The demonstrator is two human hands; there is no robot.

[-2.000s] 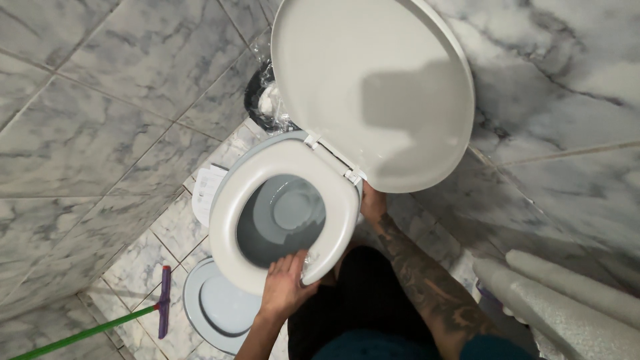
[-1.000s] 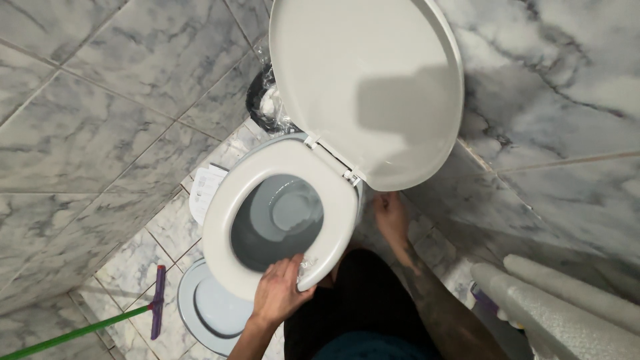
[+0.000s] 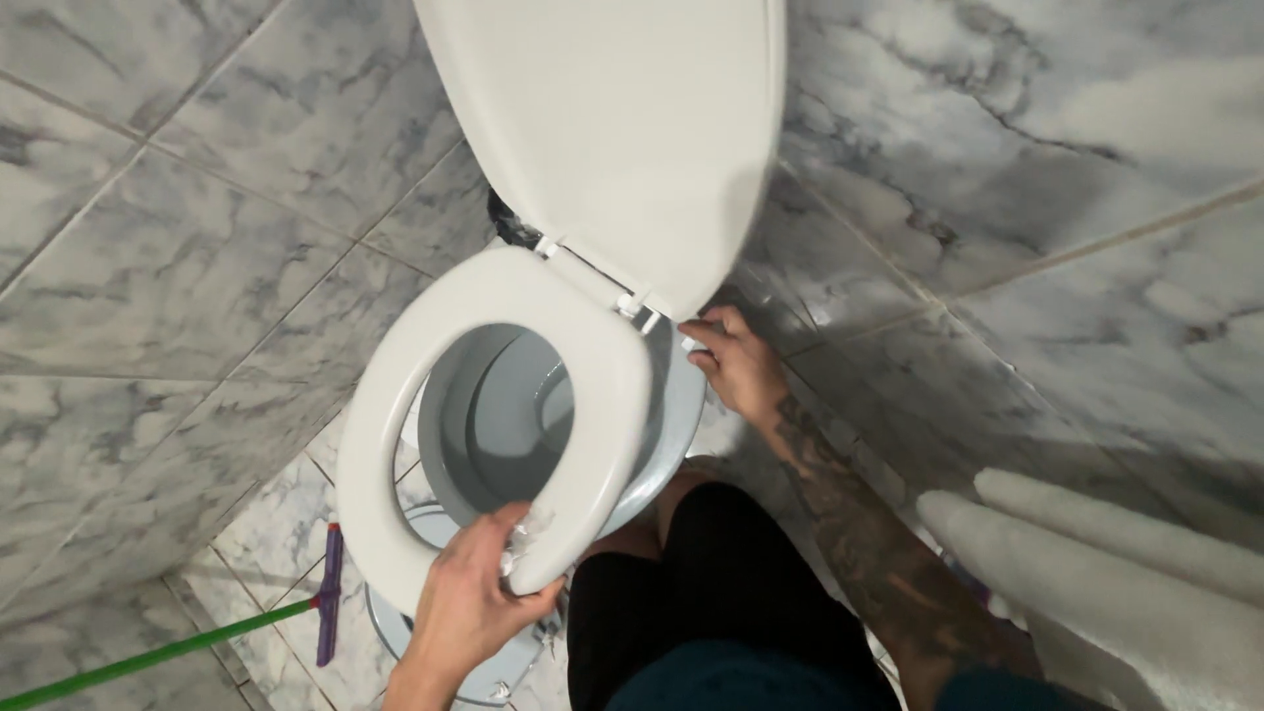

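My left hand [image 3: 481, 592] grips the front end of a white toilet seat [image 3: 612, 395], with a bit of clear plastic beside the fingers. The seat is shifted left of the grey-blue toilet bowl [image 3: 494, 425], whose right rim shows. A white lid [image 3: 622, 128] stands raised, joined to the seat by white hinges [image 3: 632, 304]. My right hand [image 3: 736, 363] is at the rear right of the bowl, its fingertips on a small white piece [image 3: 688, 343] near the lid's lower corner; whether it grips the piece is unclear.
A floor squeegee with a purple head [image 3: 330, 592] and green handle lies at the lower left. A grey-blue oval lid [image 3: 474, 681] is on the tiled floor under the seat. Marbled tile walls [image 3: 247, 247] rise on both sides. Light towels [image 3: 1106, 592] are at the lower right, a black bag [image 3: 509, 219] behind the seat.
The seat and lid have come away from their place over the bowl, baring its right rim. My right hand, lower and beside the bowl a second ago, is now at its rear edge.
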